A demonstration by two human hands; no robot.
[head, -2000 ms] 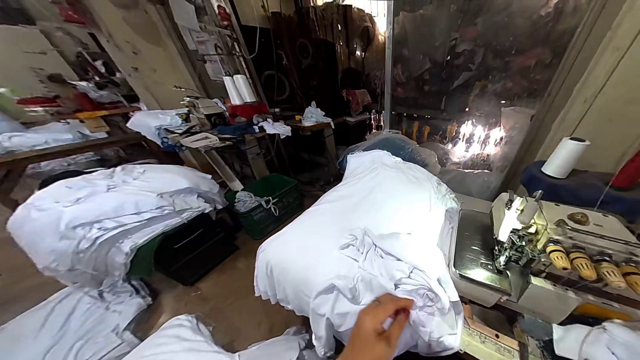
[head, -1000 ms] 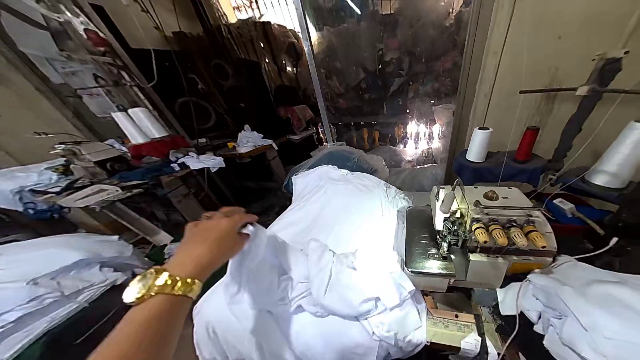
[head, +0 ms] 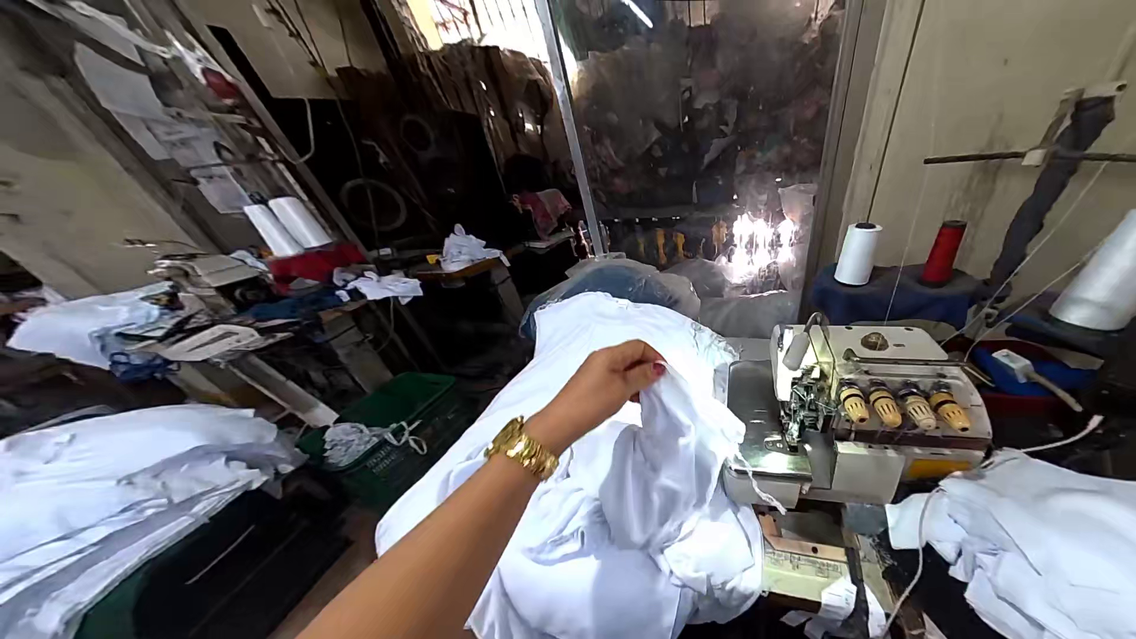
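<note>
My left hand (head: 608,386), with a gold wristwatch (head: 522,448) on its wrist, pinches the upper edge of a white fabric piece (head: 661,470) between thumb and fingers. The raised cloth hangs in folds over a heap of white garments (head: 586,328) in front of me. Just right of the heap stands an overlock sewing machine (head: 879,390) with several yellow tension dials, its lamp lighting the metal plate (head: 772,453). A thin strip of cloth trails near the plate's front edge. My right hand is out of view.
White cloth heaps lie at left (head: 133,479) and right (head: 1047,532). A green plastic basket (head: 408,390) sits on the floor. Thread cones, white (head: 858,255) and red (head: 943,253), stand behind the machine. Another sewing machine (head: 200,275) is on the left bench.
My left hand has moved right across the heap with the white cloth, from the heap's left side a second ago toward the machine. The view has swung right since the oldest frame.
</note>
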